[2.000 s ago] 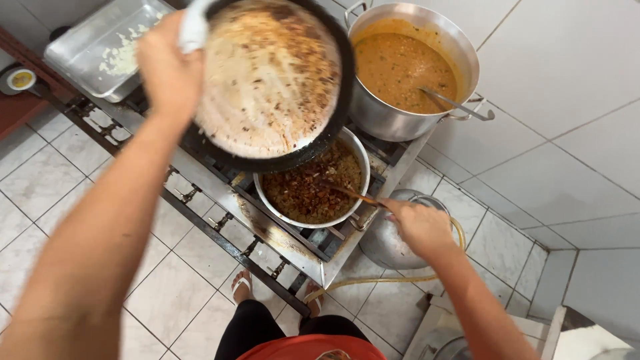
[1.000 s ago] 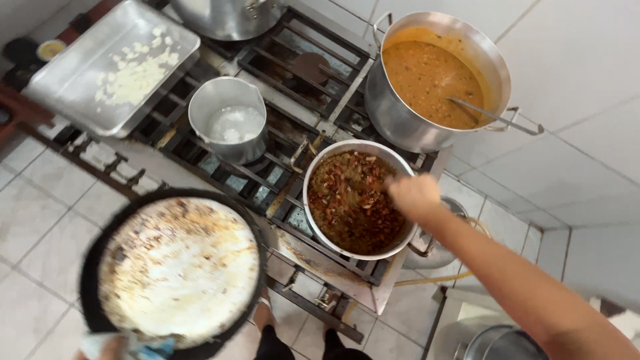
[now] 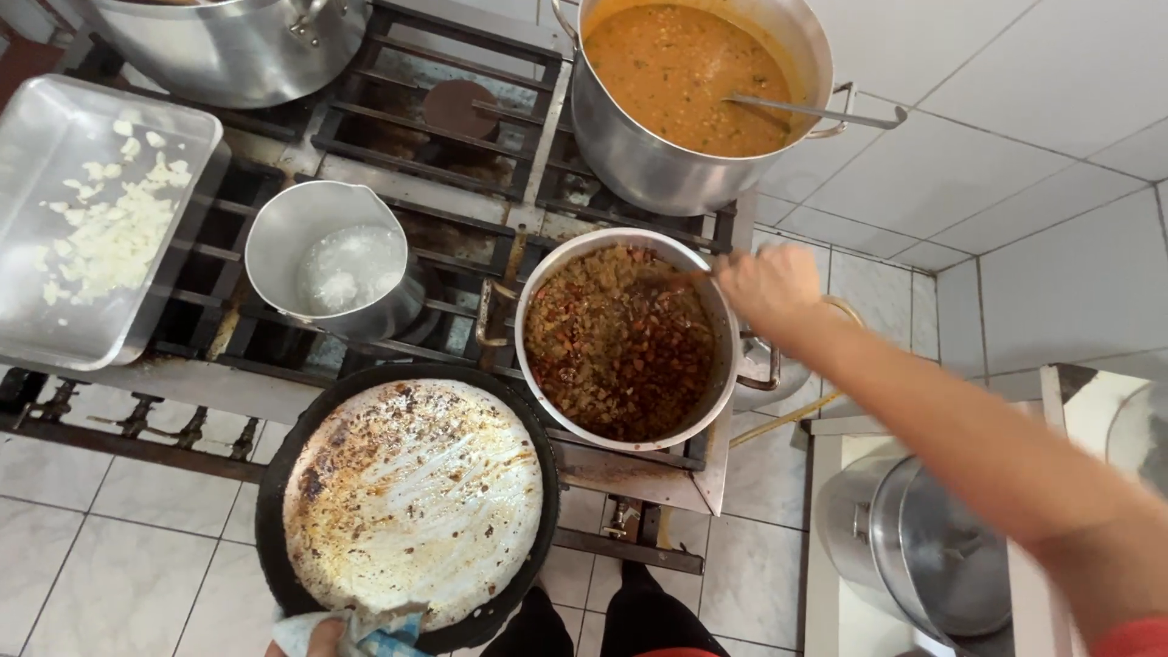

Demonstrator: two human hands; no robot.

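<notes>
My right hand grips a wooden spoon, its lower end in the browned chopped food of a two-handled aluminium pot on the stove's front right. At the bottom left, my left hand holds the edge of a wide dark-rimmed pan through a blue and white cloth. Browned residue and oil coat the pan's pale inside, which faces me. It is held in front of the stove, beside the pot. Most of my left hand is cut off by the frame's edge.
A large pot of orange stew with a metal ladle stands behind. On the stove are a small pot of clear liquid, a metal tray of chopped white pieces and another large pot. Stacked pots sit on a shelf at right.
The wide pan, tilted above the food pot two seconds ago, has come down to the left of it. My right hand is still at the food pot. The view is now closer to the stove.
</notes>
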